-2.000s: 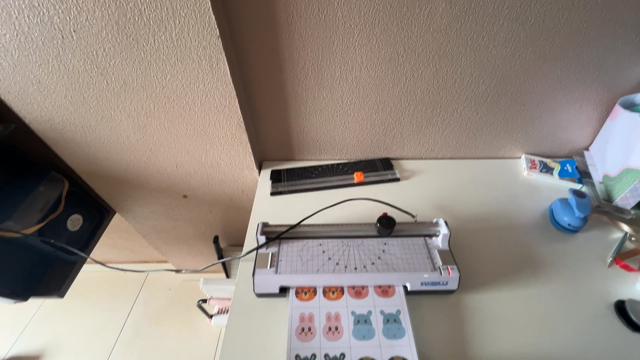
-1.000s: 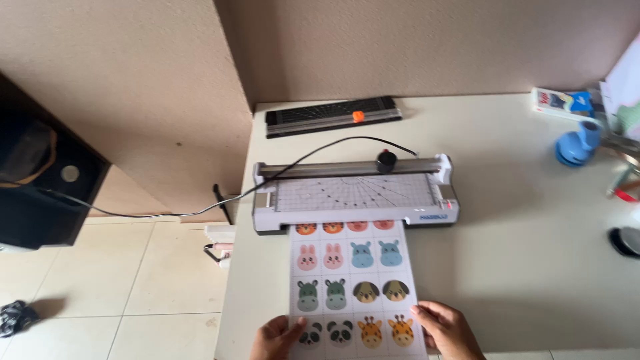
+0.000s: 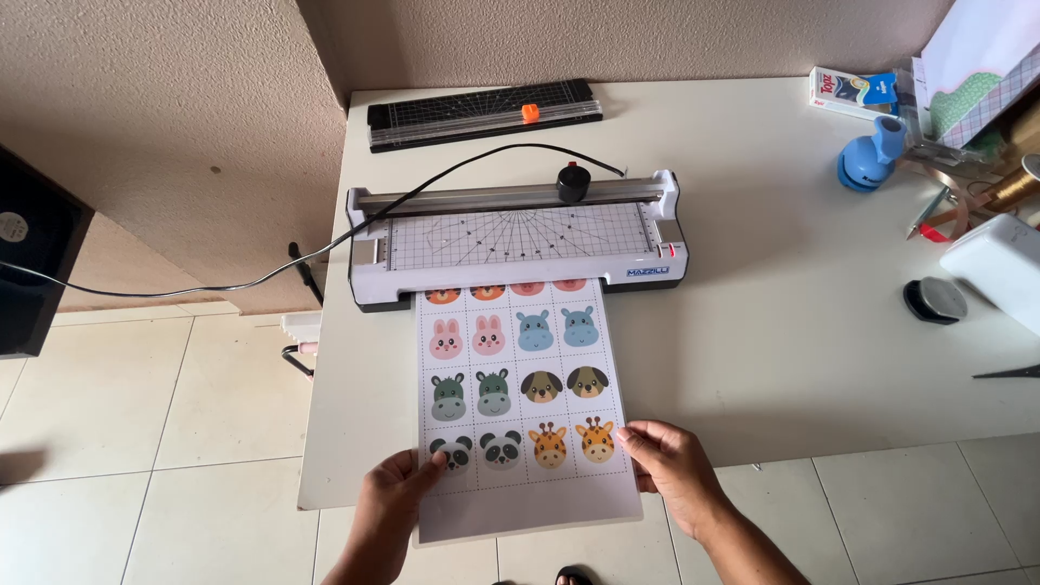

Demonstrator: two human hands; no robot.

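A sheet printed with pairs of cartoon animal faces (image 3: 520,398), with a clear plastic border, runs into the front slot of a white laminator with a built-in trimmer (image 3: 520,236). Its far end is hidden inside the machine. My left hand (image 3: 398,496) pinches the sheet's left edge near the bottom, thumb on top over a panda face. On the right edge, beside a giraffe face, my right hand (image 3: 662,467) grips it between thumb and fingers. Small red lights glow on the laminator's right side, and a black round cutter knob (image 3: 574,182) sits on its rail.
Behind the laminator lies a black paper trimmer (image 3: 483,114) with an orange slider. A black cord (image 3: 292,272) crosses the laminator and hangs off to the left. At right are a blue craft punch (image 3: 869,158), a small box (image 3: 853,93), a black-and-grey punch (image 3: 934,301) and scissors (image 3: 1007,374).
Both hands, out of view two seconds ago, came in at the sheet's lower edges by one second ago and still hold it there.
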